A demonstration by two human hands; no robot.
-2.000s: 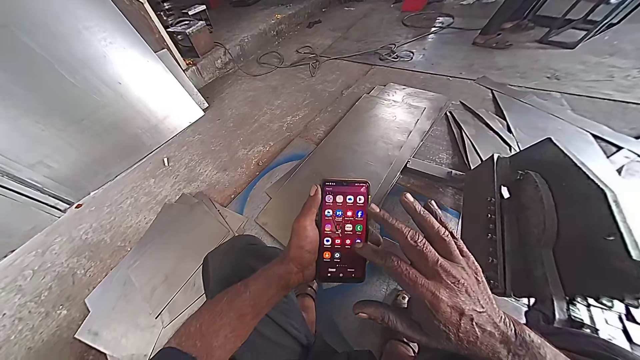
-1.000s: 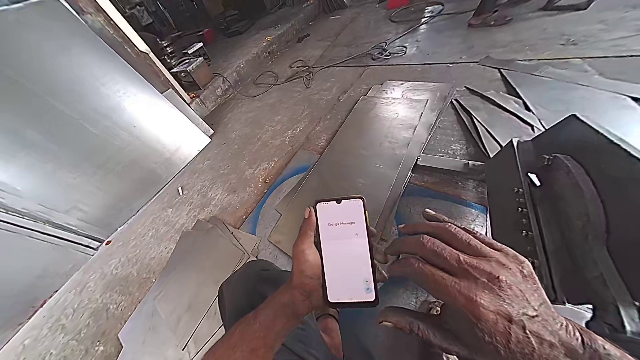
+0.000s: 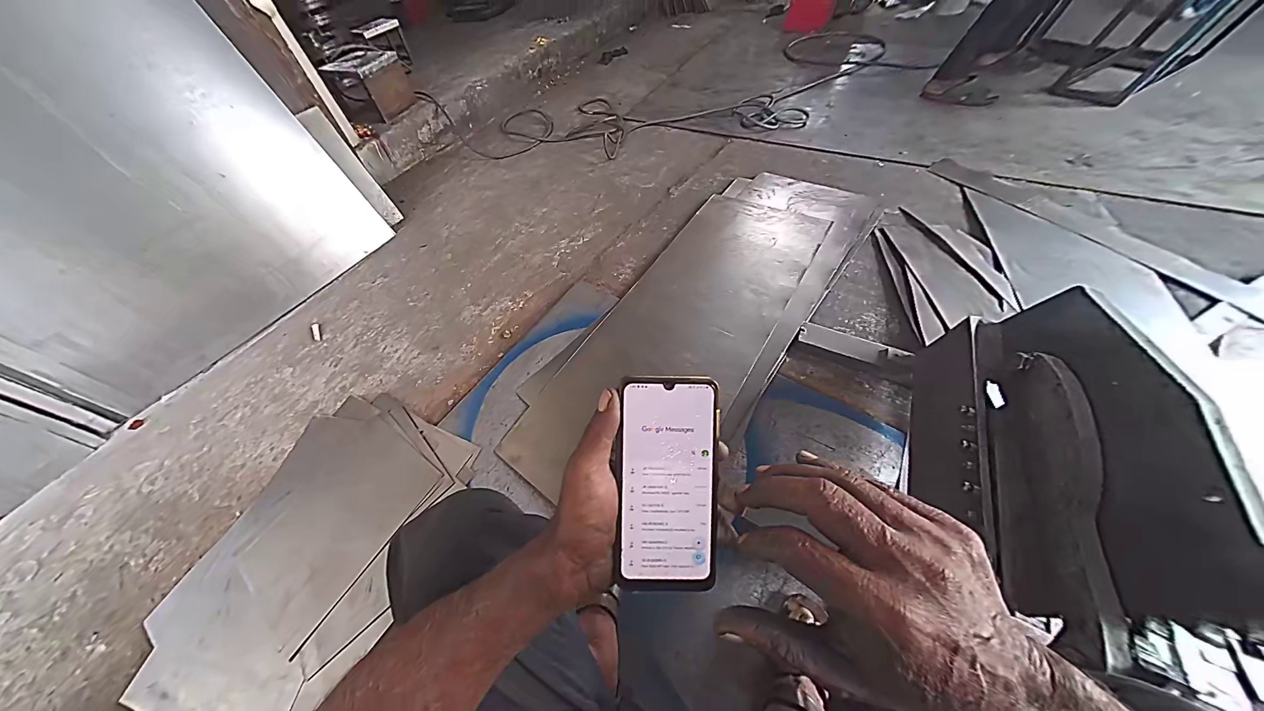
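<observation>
A smartphone [image 3: 669, 484] stands upright in the view, screen towards me, showing a pale messages list with small writing. My left hand [image 3: 591, 494] holds it from the left side, thumb along its edge, with fingertips showing past the right edge. To the right of the phone, my right hand [image 3: 869, 573] hovers with its fingers apart and nothing held in it. Beyond the phone lie stacked metal sheets [image 3: 691, 286] on a blue-marked surface [image 3: 825, 410].
More sheet-metal pieces [image 3: 326, 494] lie at lower left, others [image 3: 1066, 257] at right. A black metal machine [image 3: 1106, 474] is close by on the right. Large metal panels [image 3: 168, 197] stand at left. A cable [image 3: 617, 123] snakes over the floor; a person's foot [image 3: 960, 94] is at upper right.
The phone's screen has gone from a grid of app icons to a pale opening page, then to a list. My left hand has kept hold of the phone throughout.
</observation>
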